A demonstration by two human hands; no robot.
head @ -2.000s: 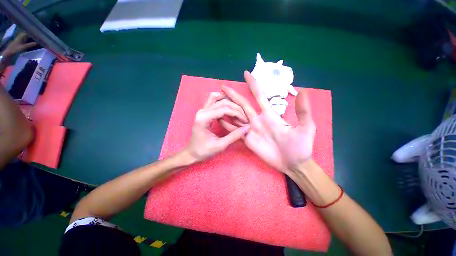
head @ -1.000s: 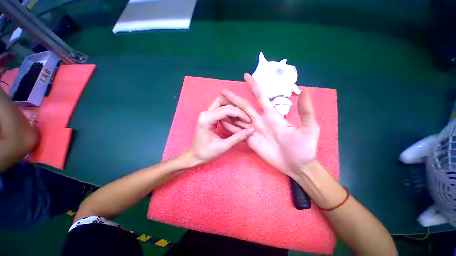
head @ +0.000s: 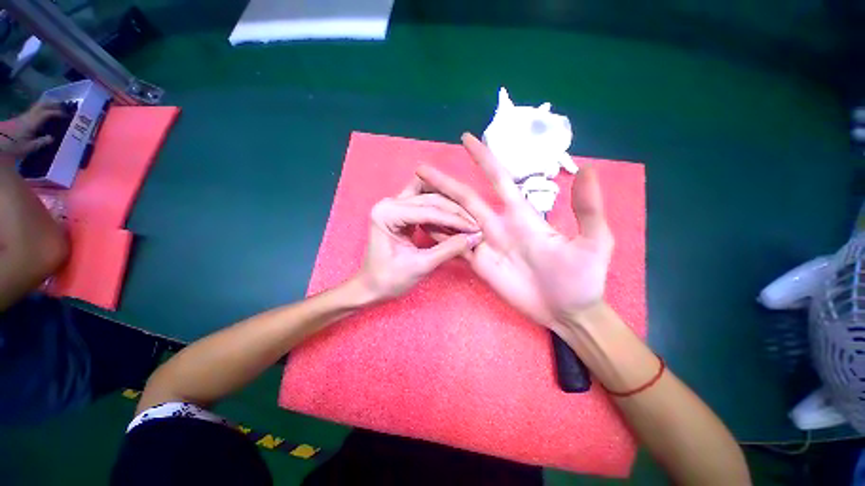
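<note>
My left hand (head: 410, 249) is over the red foam mat (head: 408, 380), thumb and fingertips brought together against the fingers of my right hand. No part shows between the fingertips; anything there is too small or hidden. My right hand (head: 545, 252) is palm up with fingers spread and thumb apart, nothing visible in it. Under it lies a mallet-like tool: its white cloth-wrapped head (head: 528, 140) shows beyond my fingers at the mat's back edge, its black grip (head: 570, 365) beside my right wrist. My right hand hides the middle of the tool.
A white pad (head: 313, 21) lies at the back of the green bench. At left are red foam pieces (head: 133, 157), a pale box of black parts (head: 78, 142), another person's hand in it, and a metal bar (head: 81, 57). A white fan (head: 839, 318) stands at right.
My hands keep nearly the same pose over the mat. The view has shifted slightly, so the bench things sit a little further right. The other person's hand has come into the parts box.
</note>
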